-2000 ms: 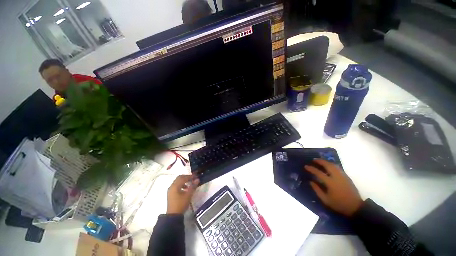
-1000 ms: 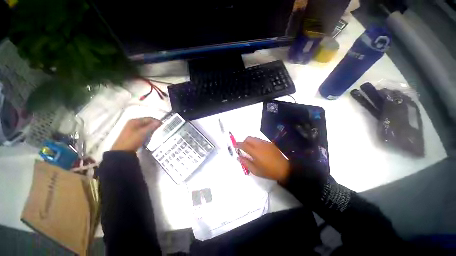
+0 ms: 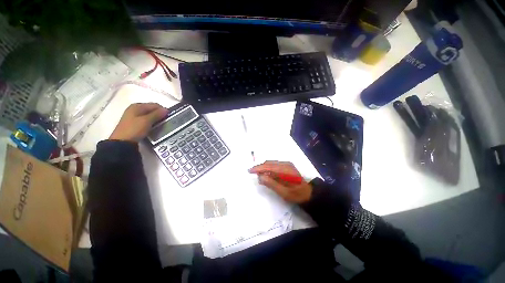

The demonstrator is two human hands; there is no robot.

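My left hand (image 3: 138, 121) lies at the upper left corner of the silver calculator (image 3: 191, 149), fingers on its edge beside the display. My right hand (image 3: 283, 181) holds the red pen (image 3: 281, 176) over the white paper, the pen lying nearly flat across the fingers. A thin pale pen (image 3: 244, 122) lies above, below the keyboard. The paper (image 3: 249, 235) has faint lines near its lower edge. A small grey-olive square patch (image 3: 215, 208) is on it below the calculator.
The black keyboard (image 3: 257, 79) is below the monitor (image 3: 243, 25). A mouse pad (image 3: 328, 146) is right of the paper, with a dark mouse (image 3: 344, 145). A blue bottle (image 3: 411, 67) and plastic-wrapped black device (image 3: 437, 143) are at right. A kraft notebook (image 3: 39, 204) and cables are at left.
My right hand has left the mouse pad and picked up the red pen. My left hand and the calculator have moved left, away from the pens. The view has tilted down.
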